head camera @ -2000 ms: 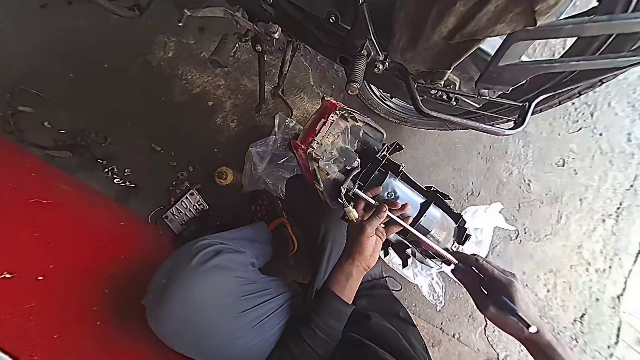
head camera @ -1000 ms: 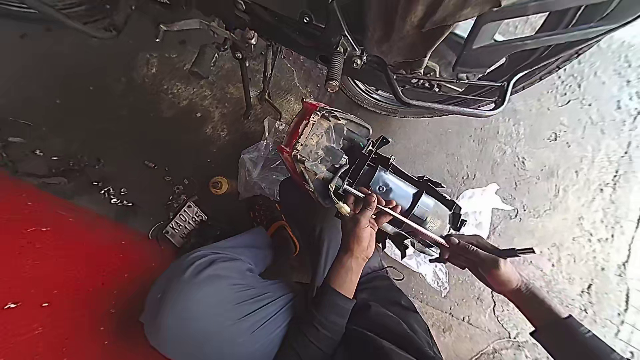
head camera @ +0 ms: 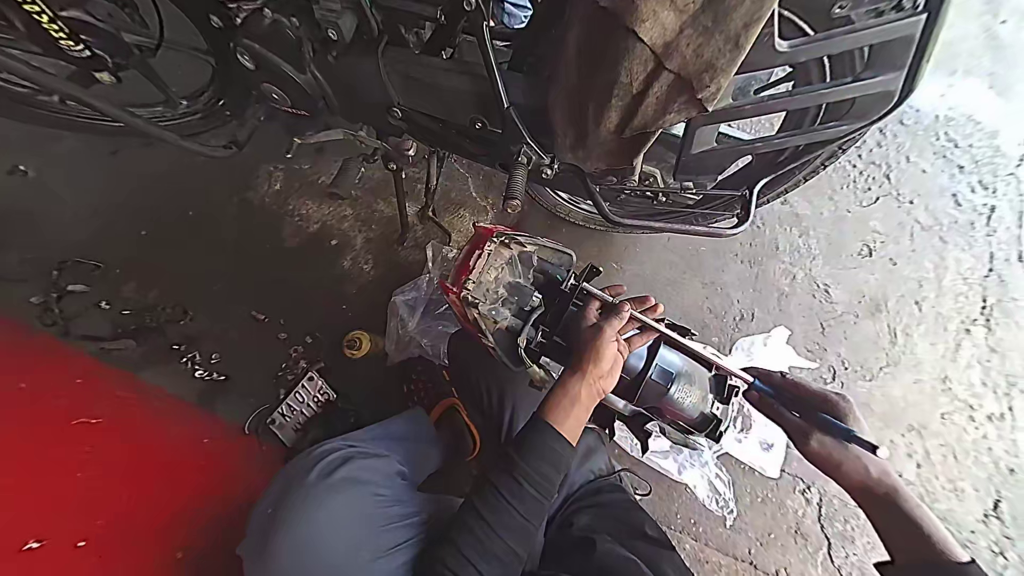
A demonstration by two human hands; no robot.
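Note:
A long screwdriver (head camera: 680,334) lies slantwise over a motorcycle lamp unit (head camera: 500,292) with a red shell and black frame. My right hand (head camera: 808,416) grips its dark blue handle. Near the other end, my left hand (head camera: 604,340) has thumb and fingers around the metal shaft, above the frame. The screwdriver's tip is by a black bracket (head camera: 578,290) on the unit's upper side; its exact contact cannot be seen. A shiny rounded part (head camera: 672,384) sits in the frame, right of my left hand. A wire connector (head camera: 540,376) hangs below the lamp.
A motorcycle with a footpeg (head camera: 516,186) and rear wheel stands beyond the unit. Clear plastic bags (head camera: 420,308) lie around it. On the floor are a yellow round object (head camera: 358,344), a number plate (head camera: 302,408) and small metal parts (head camera: 198,364). A red surface (head camera: 104,448) fills the lower left.
The screwdriver's tip has moved from the lamp unit's lower side to its upper side, with both hands on the tool. The view has shifted, showing more of the motorcycle.

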